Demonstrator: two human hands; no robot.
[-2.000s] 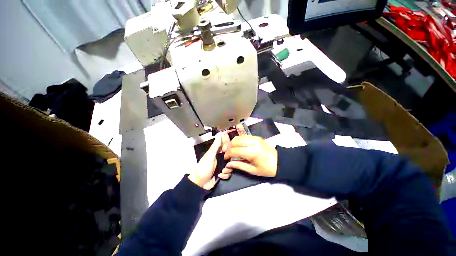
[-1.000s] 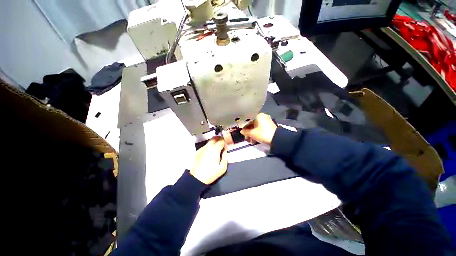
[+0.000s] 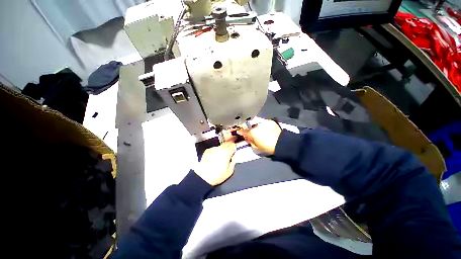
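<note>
The cream-white sewing head [image 3: 230, 81] stands in the middle. Under it the small pinkish pattern clamp [image 3: 228, 135] shows between my hands, with a small black patch [image 3: 237, 135] in it. A dark fabric strip [image 3: 258, 174] lies on the white sheet [image 3: 172, 172] in front of the clamp. My left hand [image 3: 217, 163] rests on the strip, its fingertips at the clamp's left front. My right hand [image 3: 263, 136] has its fingertips at the patch on the clamp's right. Whether either hand grips anything is hidden by the fingers and blur.
A dark-filled cardboard box [image 3: 65, 134] stands at left, another box [image 3: 394, 116] at right. Loose dark squares [image 3: 343, 105] lie on the table at right. A screen [image 3: 349, 10] is at the back. Red goods [image 3: 429, 40] lie on a neighbouring table.
My hands have parted from holding a dark piece together before the clamp. The strip now lies flat. Since a second ago, my right fingers have moved slightly left over the patch.
</note>
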